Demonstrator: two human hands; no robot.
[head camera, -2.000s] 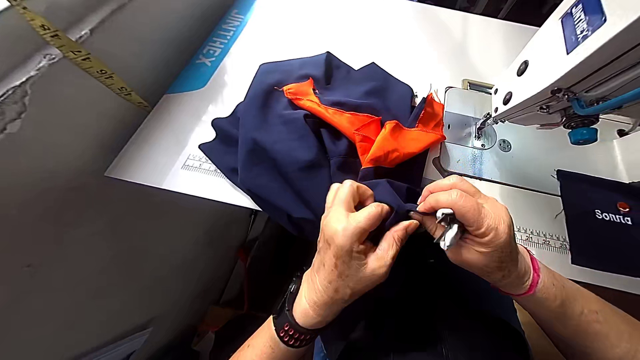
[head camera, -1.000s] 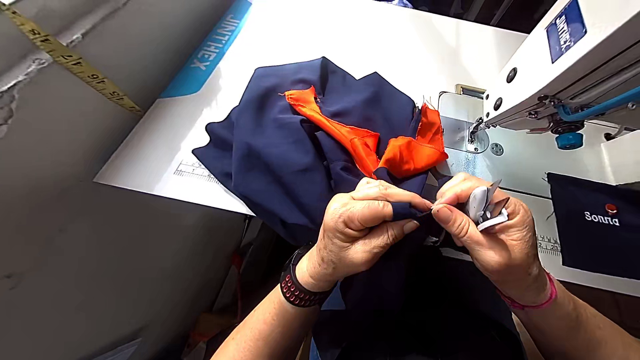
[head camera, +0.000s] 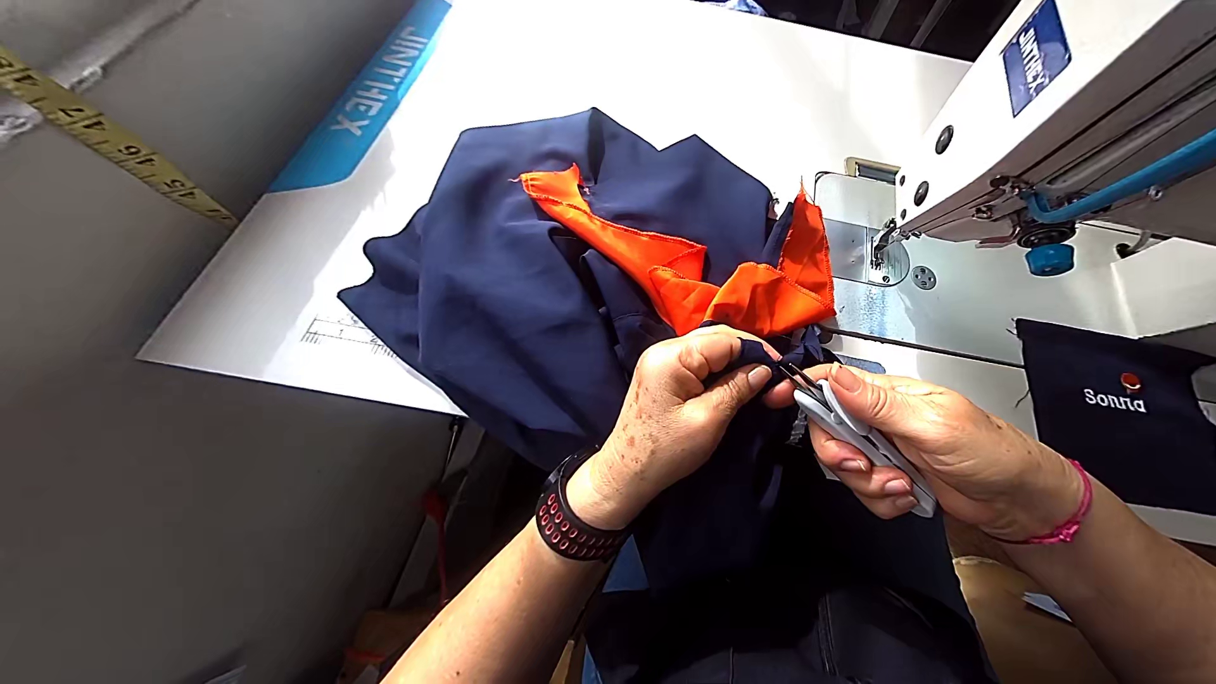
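Observation:
A navy fabric garment (head camera: 513, 275) with orange fabric trim (head camera: 627, 247) lies bunched on the white sewing table and hangs over its front edge. My left hand (head camera: 679, 418) pinches a folded navy edge of it between thumb and fingers. Grey-handled thread snips (head camera: 864, 437) are in my right hand (head camera: 912, 427), their blades pointing at the pinched edge beside my left fingertips. Whether the blade tips touch the fabric or a thread cannot be told. The fingers of my right hand wrap around the snips' handles.
The sewing machine head (head camera: 1064, 123) stands at the right, its needle area just beyond the orange trim. A navy embroidered fabric piece (head camera: 1111, 437) lies at the right edge. A yellow measuring tape (head camera: 123, 142) runs along the grey surface at the upper left.
The snips have turned in my right hand; their blades now point at the edge pinched by my left hand. Earlier they sat in the palm while the right fingertips pinched the fabric too.

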